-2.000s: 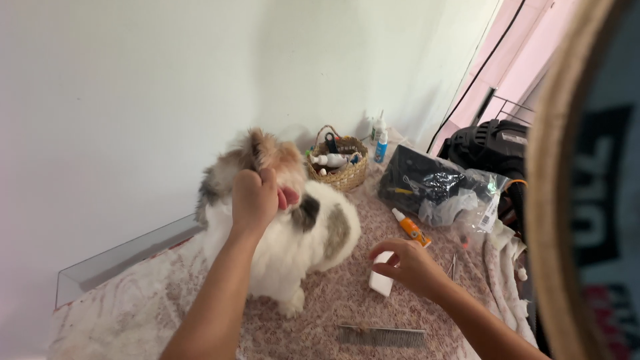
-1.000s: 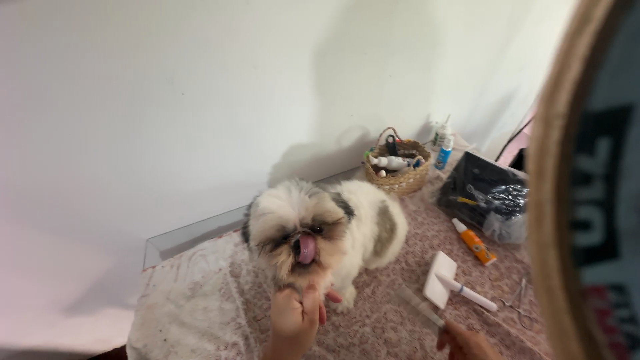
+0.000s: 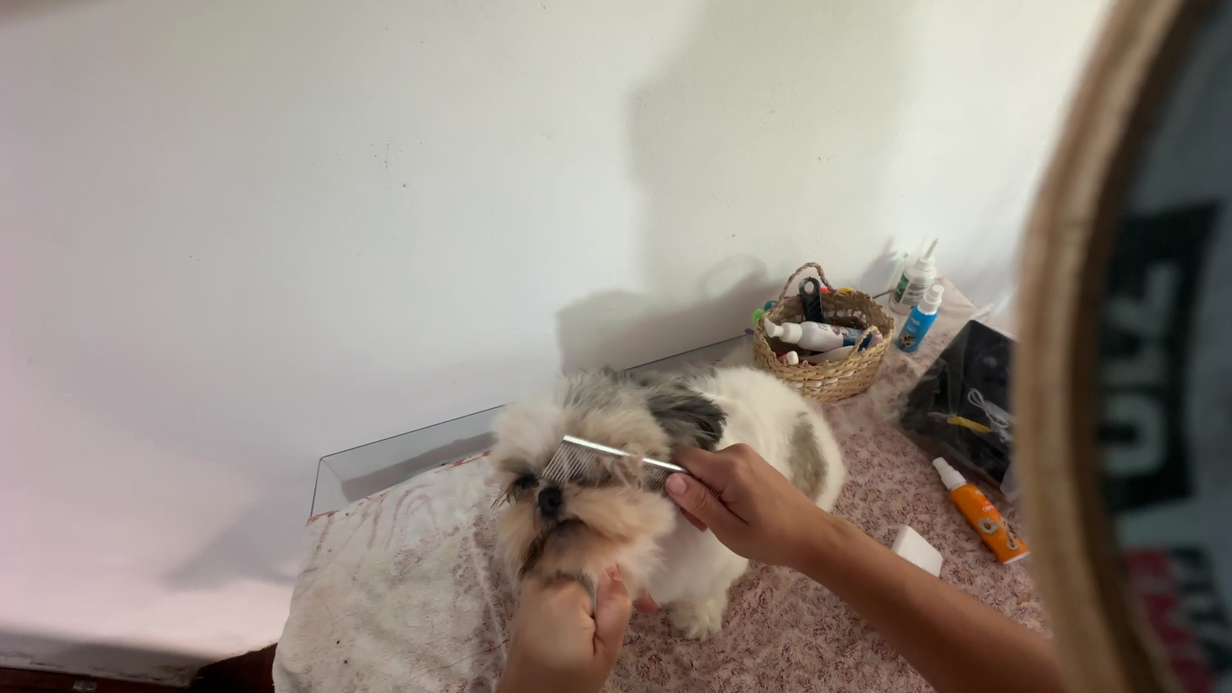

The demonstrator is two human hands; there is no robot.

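A small white, grey and tan long-haired dog [image 3: 770, 414] sits on a table covered with a patterned cloth, its head toward me. My left hand [image 3: 568, 621] grips the fur under its chin. In my right hand [image 3: 746, 502] is a metal grooming comb [image 3: 606, 450], held by one end, its teeth in the fur between the dog's eyes and above the nose. One of the dog's eyes is hidden behind the comb and fur.
Behind the dog stands a wicker basket [image 3: 837, 380] of bottles and tools, with a blue spray bottle [image 3: 920, 318] and a white bottle [image 3: 914, 279] beside it. A black item in clear plastic [image 3: 948, 385], an orange bottle [image 3: 987, 515] and a white brush head [image 3: 916, 551] lie rightward. A round wooden-rimmed object [image 3: 1054, 289] blocks the right edge.
My right hand has taken up the comb, which lay on the cloth two seconds ago, and brought it to the dog's face. My left hand has moved from the dog's head to its chin.
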